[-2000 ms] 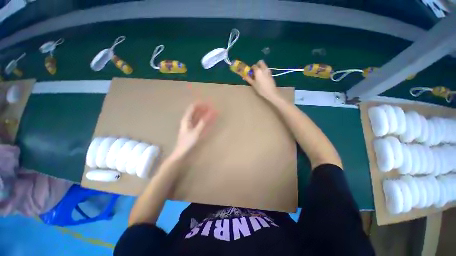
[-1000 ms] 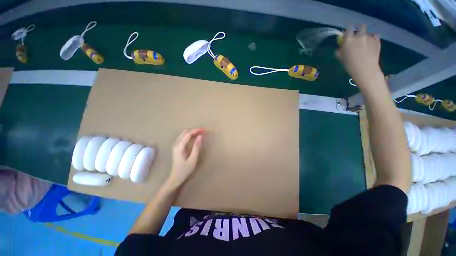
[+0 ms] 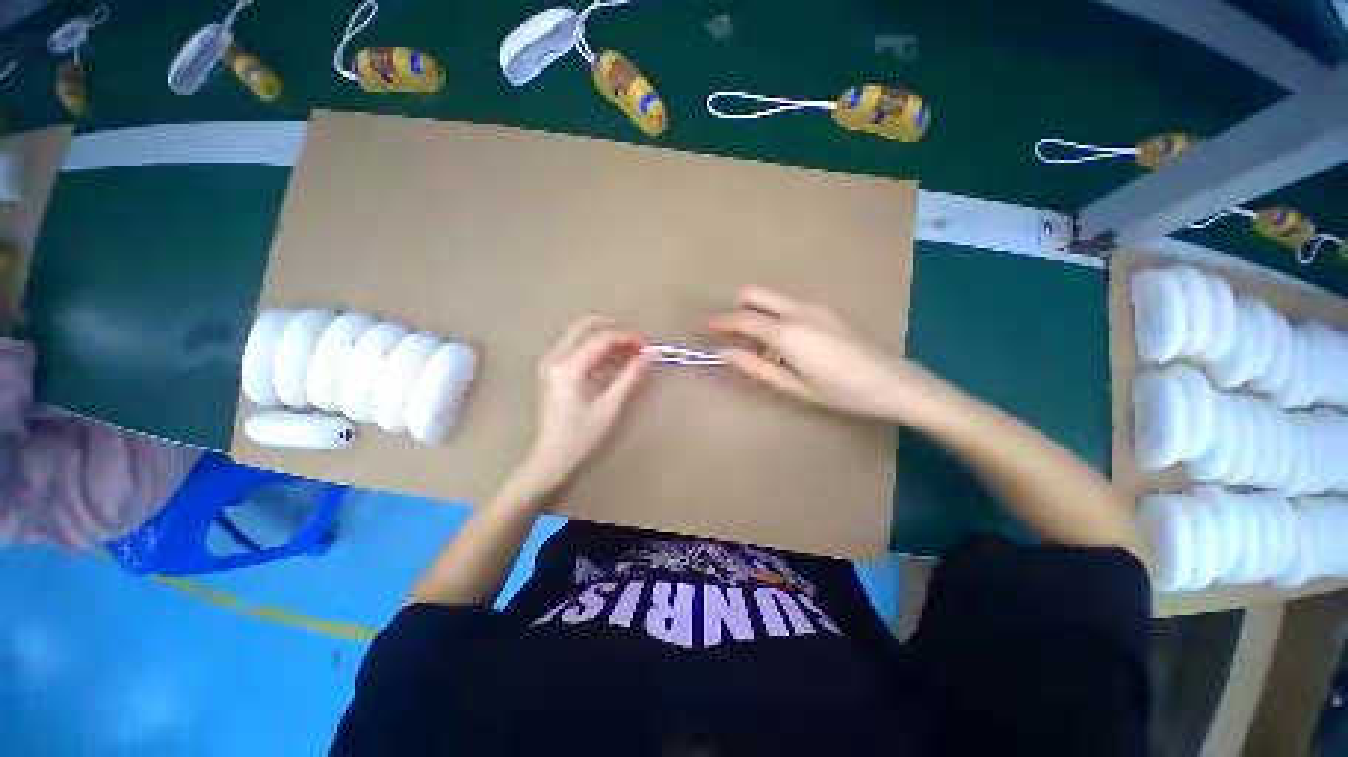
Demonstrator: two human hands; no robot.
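A white cord loop point(image 3: 686, 355) is stretched between my two hands over the cardboard sheet point(image 3: 518, 192). My left hand point(image 3: 591, 388) pinches its left end between thumb and finger. My right hand point(image 3: 791, 352) grips its right end; anything else inside those fingers is hidden. A tight row of white oval units point(image 3: 355, 370) stands at the left of the sheet. One more white unit point(image 3: 299, 430), with a dark spot at its right end, lies flat in front of the row.
Beyond the pale rail point(image 3: 991, 223), the green belt carries yellow charms point(image 3: 883, 111) with cord loops, some with white units. A grey post point(image 3: 1234, 163) rises right. Another cardboard sheet point(image 3: 1127, 444) bears rows of white units. A blue stool point(image 3: 222, 518) stands lower left.
My right hand has come back from the belt at the upper right to the middle of the sheet, now with a cord. My left hand has taken hold of the cord's other end.
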